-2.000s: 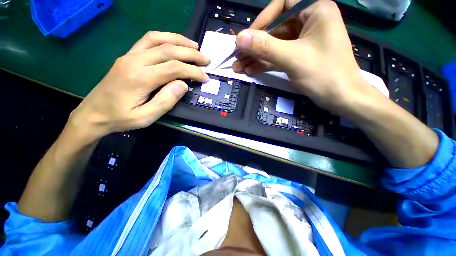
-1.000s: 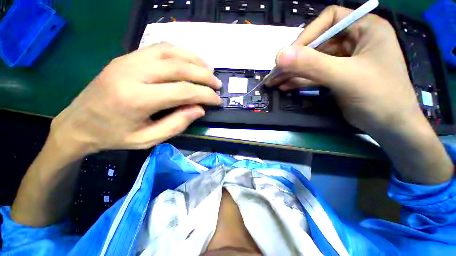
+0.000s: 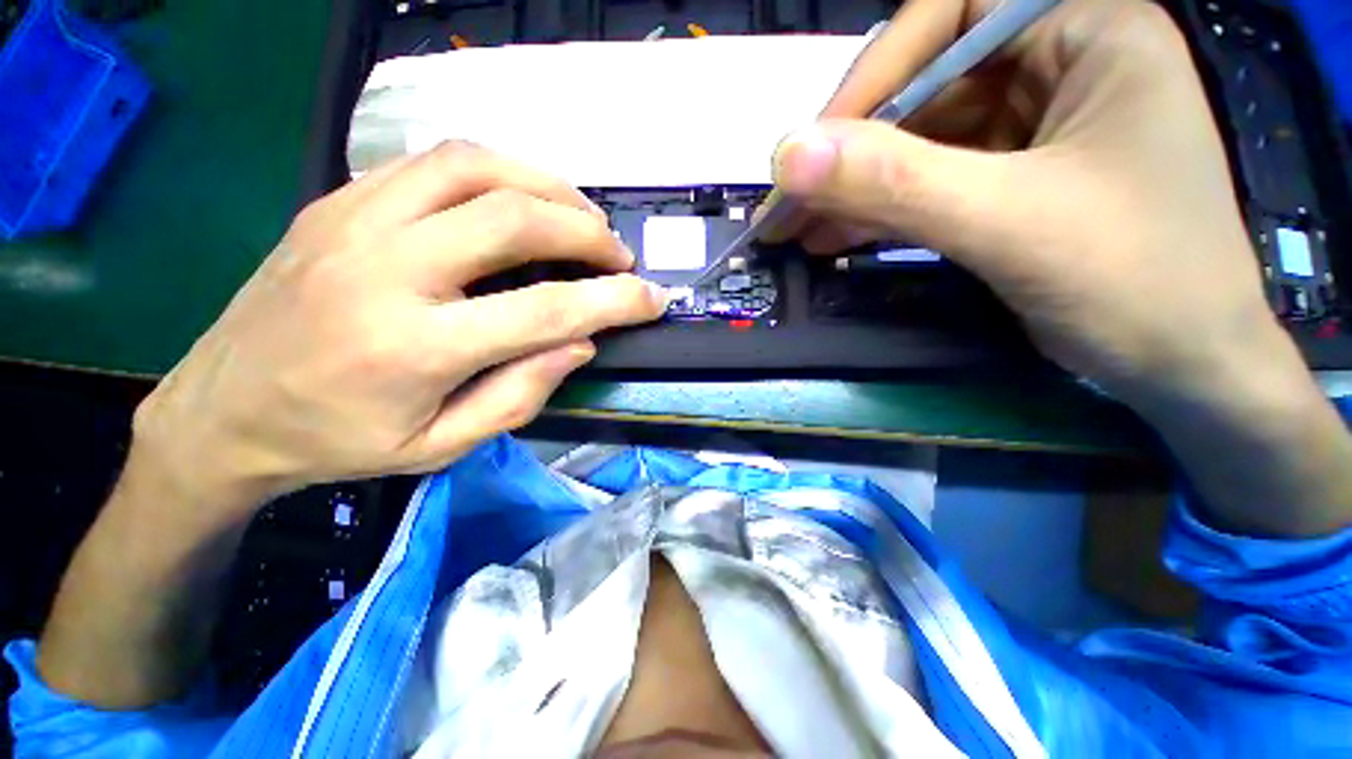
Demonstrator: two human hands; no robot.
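A black phone mid-frame (image 3: 718, 223) with a white square pad (image 3: 675, 242) lies in the foam tray (image 3: 675, 347). My right hand (image 3: 964, 171) holds silver-grey tweezers (image 3: 949, 63) like a pen. Their tip is on the crowded board area just below the white square. My left hand (image 3: 401, 312) rests at the phone's left edge, its index fingertip touching the board near the tweezers' tip. Whether it holds something tiny cannot be told. A long white backing sheet (image 3: 623, 111) with a rounded left end lies across the upper part of the phones.
A blue parts bin (image 3: 67, 119) stands on the green mat (image 3: 200, 193) at upper left, and part of another blue bin (image 3: 1330, 45) shows at upper right. Other phones sit in the tray. Dark trays with small white squares (image 3: 344, 515) show below the bench edge.
The view has shifted, so the tray shows further left than at first. The tweezers' tip has gone from the white sheet to the board below the square. My left fingertips are now at that board.
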